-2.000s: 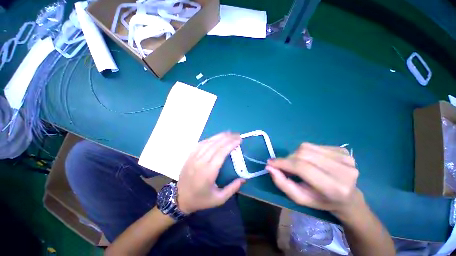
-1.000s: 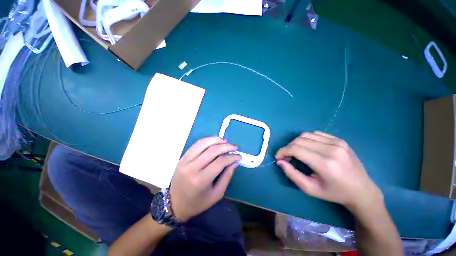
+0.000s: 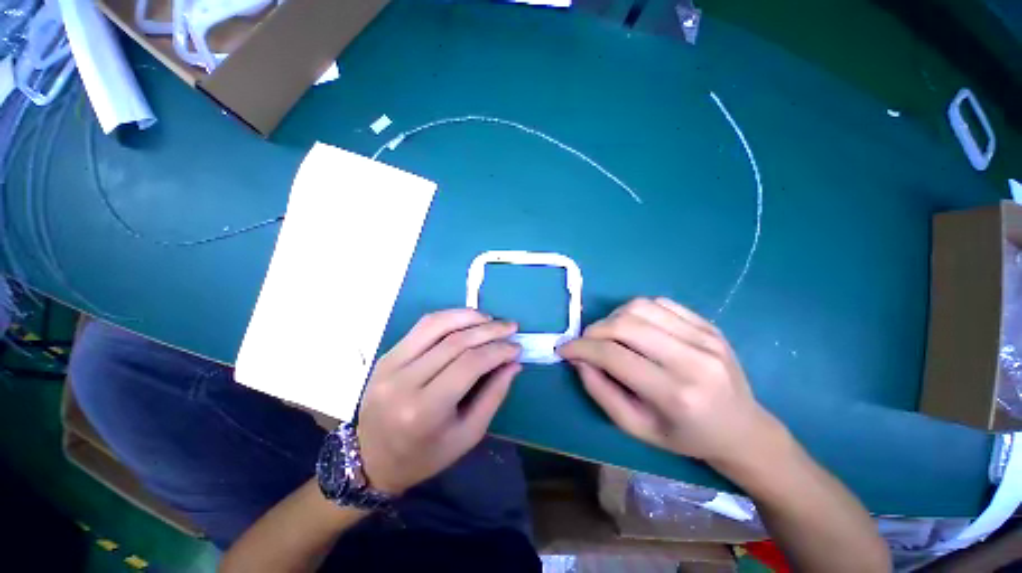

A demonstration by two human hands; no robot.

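Note:
A white rounded-square plastic frame (image 3: 525, 259) lies on the green bench, its wider side toward me. My left hand (image 3: 440, 386) has its fingertips on the frame's lower left part. My right hand (image 3: 663, 375) has thumb and index finger pinched together at the frame's lower right corner. A thin pale wire (image 3: 759, 207) curves on the bench and runs down to behind my right hand. Whether its end is between my right fingertips is hidden. A white sticker sheet (image 3: 336, 280) lies flat to the left of my left hand.
Another thin wire (image 3: 538, 134) reaches the sheet's top edge, beside a small white tab (image 3: 381, 123). A frame box (image 3: 294, 69) and a rolled white sheet (image 3: 109, 67) are at upper left. A second frame (image 3: 972, 130) is at far right, above a right-hand carton (image 3: 966, 319).
The frame has turned so its wider side faces me. My right hand has moved left, from beside the frame to its lower right corner. The bench view has shifted slightly.

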